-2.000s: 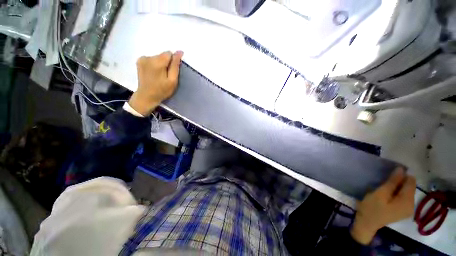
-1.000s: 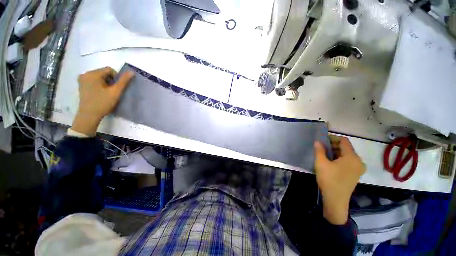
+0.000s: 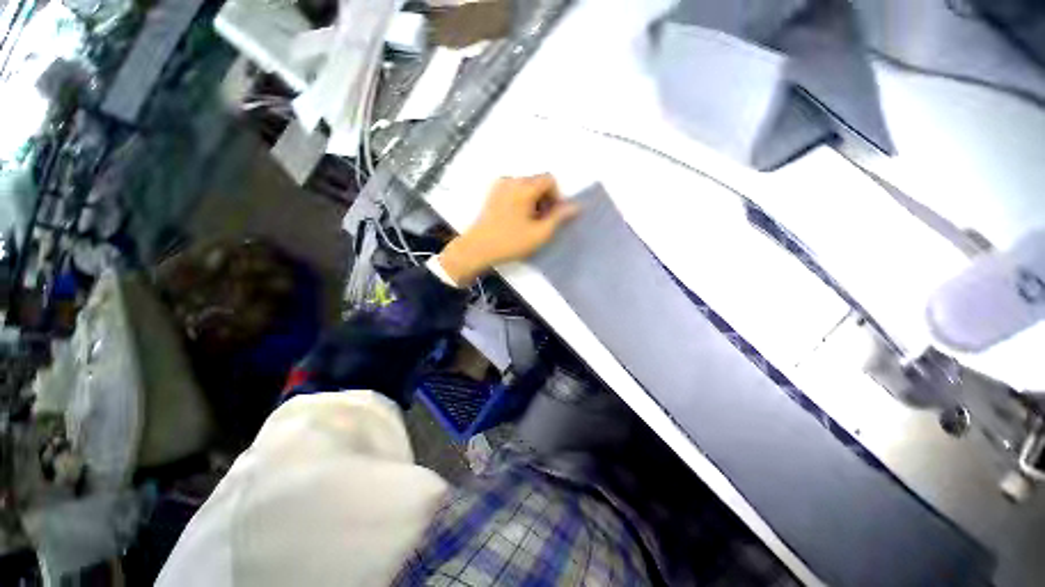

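A long curved dark grey panel (image 3: 716, 396) lies along the front edge of the white table, grey face up, with a narrow dark strip along its far edge. My left hand (image 3: 510, 227) pinches the panel's left end between thumb and fingers. The panel runs down to the right, near the picture's lower right corner. My right hand is not in view. Part of the sewing machine (image 3: 991, 304) shows at the right, beyond the panel; it is blurred.
Folded grey pieces (image 3: 791, 80) lie on the table (image 3: 688, 201) at the back. A plastic-wrapped bundle (image 3: 487, 98), pale strips and cables are at the table's left end. A blue crate (image 3: 464, 401) is below the table edge.
The view has swung left and tilted, so the panel and my left hand appear further right. My right hand, the scissors and most of the machine have left the picture. My left hand still holds the panel's end.
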